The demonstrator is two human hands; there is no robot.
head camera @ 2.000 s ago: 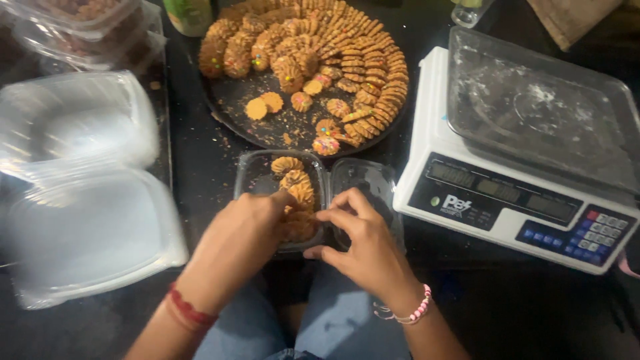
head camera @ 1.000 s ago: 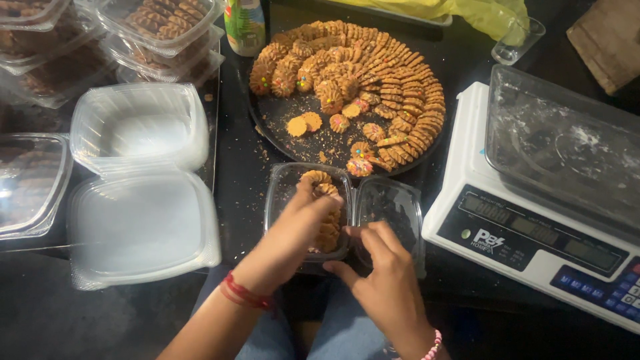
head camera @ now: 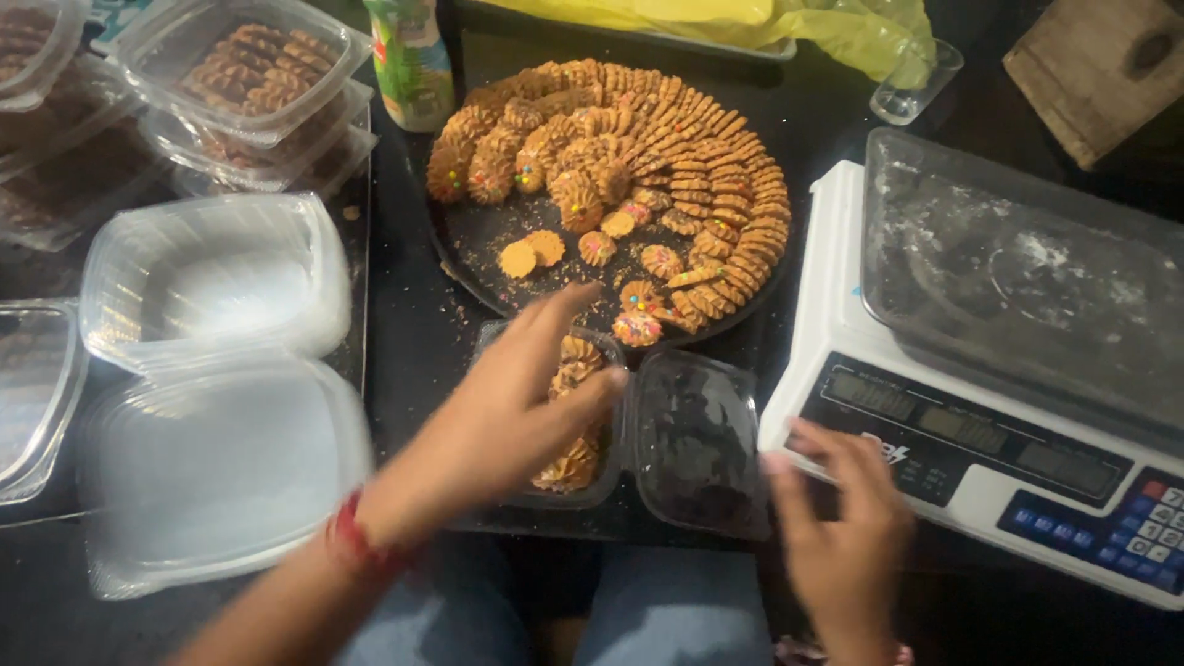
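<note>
A round dark tray (head camera: 481,277) carries rows of ridged cookies (head camera: 684,157), some with coloured sprinkles. Below it lies a clear hinged plastic container (head camera: 606,481) with several cookies (head camera: 569,458) in it; its lid (head camera: 698,444) is folded out to the right. My left hand (head camera: 518,398), with a red bracelet, passes over the container, fingers apart and holding nothing; it hides part of the cookies. My right hand (head camera: 842,527) is by the front left corner of the digital scale (head camera: 795,407), fingers apart with nothing between them. Whether it touches the scale is unclear.
Empty clear containers (head camera: 222,462) stand at the left, with stacked filled containers (head camera: 250,83) behind. A bottle (head camera: 412,65) is beside the tray. At the back are yellow plastic (head camera: 851,37), a clear cup (head camera: 916,83) and a wooden block (head camera: 1101,74).
Both hands were at the small container one second ago. My right hand has moved right, off the lid toward the scale; my left hand has lifted off the cookies and reaches forward.
</note>
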